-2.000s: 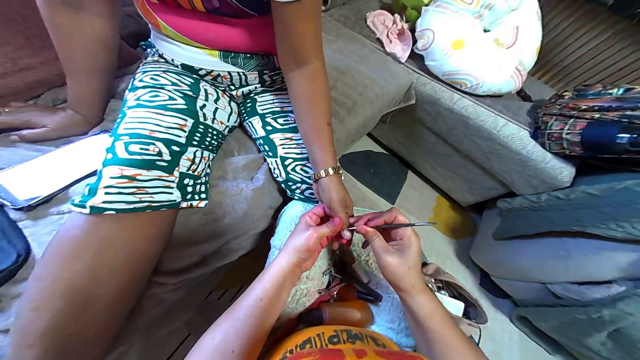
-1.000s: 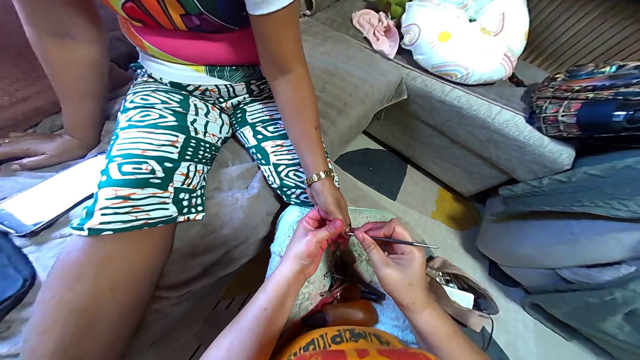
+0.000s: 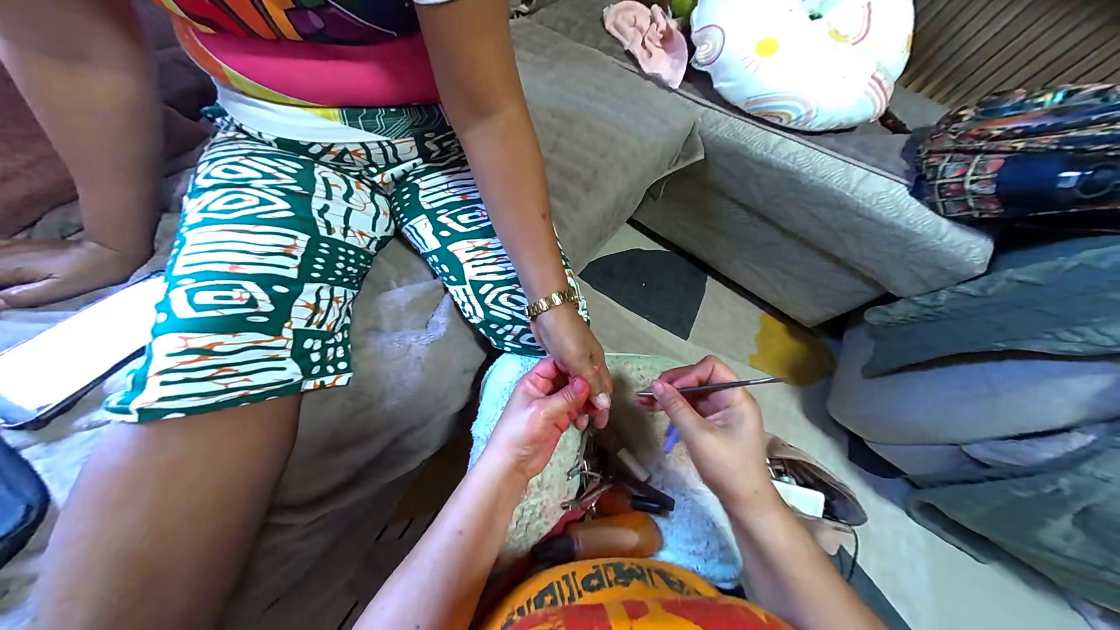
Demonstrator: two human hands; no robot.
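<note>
My left hand grips the fingers of another person's hand, which wears a gold bracelet watch at the wrist. Between the fingers and thumb of my right hand is a thin metal manicure tool; its left end is a little to the right of the person's fingertips, apart from them. Below our hands, a pale towel carries an orange-brown bottle with a dark cap and several small tools, partly hidden.
A seated person in green patterned shorts faces me on a covered sofa. An open bag lies right of the towel. Beyond are a grey sofa section, a white patterned cushion and dark grey fabric at the right.
My right hand has moved the metal tool away to the right from the person's fingertips, where it was in both earlier frames. My left hand still holds the person's fingers.
</note>
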